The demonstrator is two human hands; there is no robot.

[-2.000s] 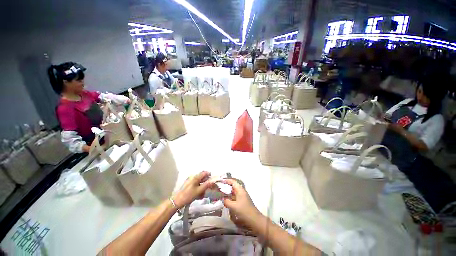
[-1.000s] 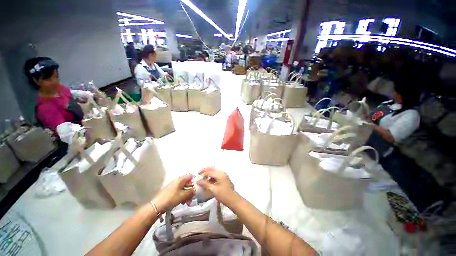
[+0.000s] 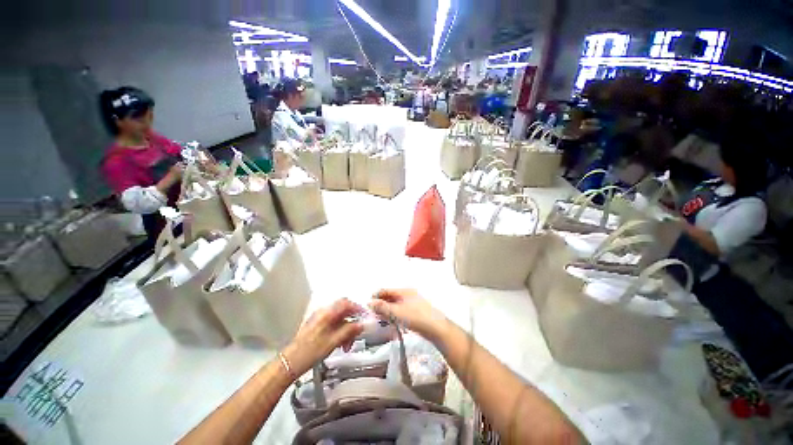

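A beige tote bag [image 3: 383,393] stands open right in front of me, with a taupe rim, pale lining and arched handles. My left hand [image 3: 330,330] and my right hand [image 3: 407,310] are close together above the far side of its opening. A small whitish piece [image 3: 376,327] shows between and just below my fingertips, at the top of a handle. My fingers are bent around it, but it is blurred and partly hidden. Crumpled white tissue shows in the bag beneath my hands.
Tissue-stuffed tote bags stand at left [image 3: 261,291] and right [image 3: 600,317], with more further back. A red wedge [image 3: 427,224] stands mid-table. Clear plastic [image 3: 122,302] lies at left. A leopard-print cloth [image 3: 729,375] is at the right edge. People work on both sides.
The view swung left and then back right. My hands were pinched together on the whitish piece; now my right hand sits slightly apart from my left, and more of the bag's inside shows.
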